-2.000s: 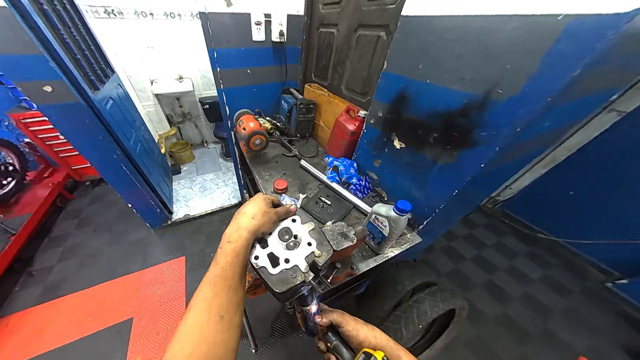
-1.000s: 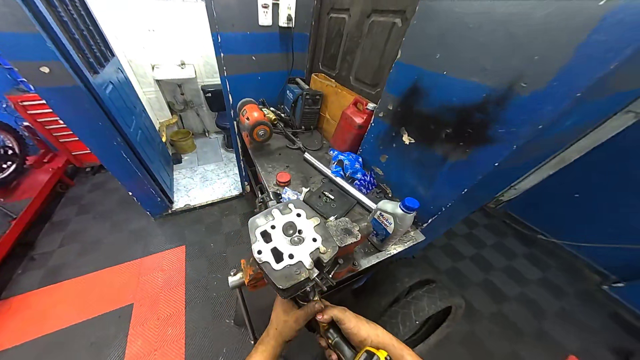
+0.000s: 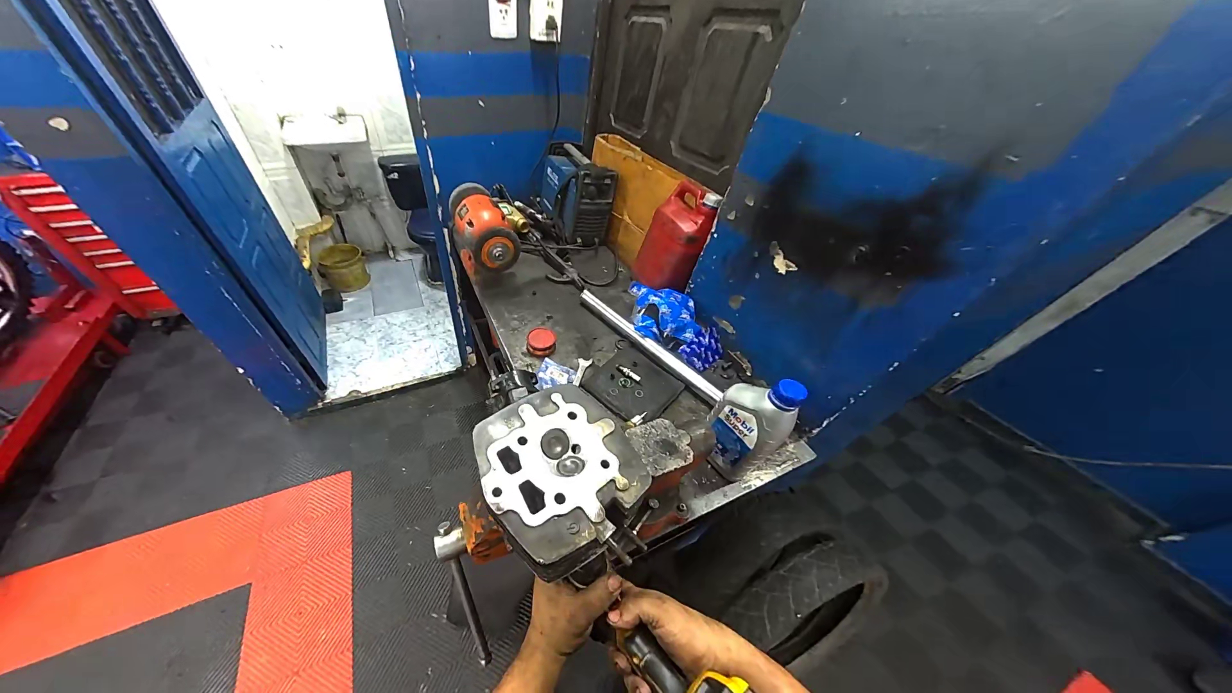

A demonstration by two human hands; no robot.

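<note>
A metal engine cylinder head (image 3: 568,467) rests at the bench vise (image 3: 481,531), its pale machined face with two valves turned up. Below its near edge, my right hand (image 3: 664,621) is closed around a black and yellow power tool (image 3: 654,659), which the frame's bottom edge cuts off. My left hand (image 3: 568,616) is at the tool's front end, right under the head, beside my right hand. The fingers of my left hand are partly hidden, and so is the tip of the tool.
The workbench (image 3: 510,298) holds a bench grinder (image 3: 484,231), a red jug (image 3: 677,236), a silver oil bottle (image 3: 756,423), a metal tube (image 3: 650,346), a red lid (image 3: 541,341) and a black tray (image 3: 630,385). A tire (image 3: 808,597) lies on the floor at the right.
My left hand has come down from the left side of the cylinder head to the front of the tool, beside my right hand. Sparks or a bright light at the tool's tip no longer show.
</note>
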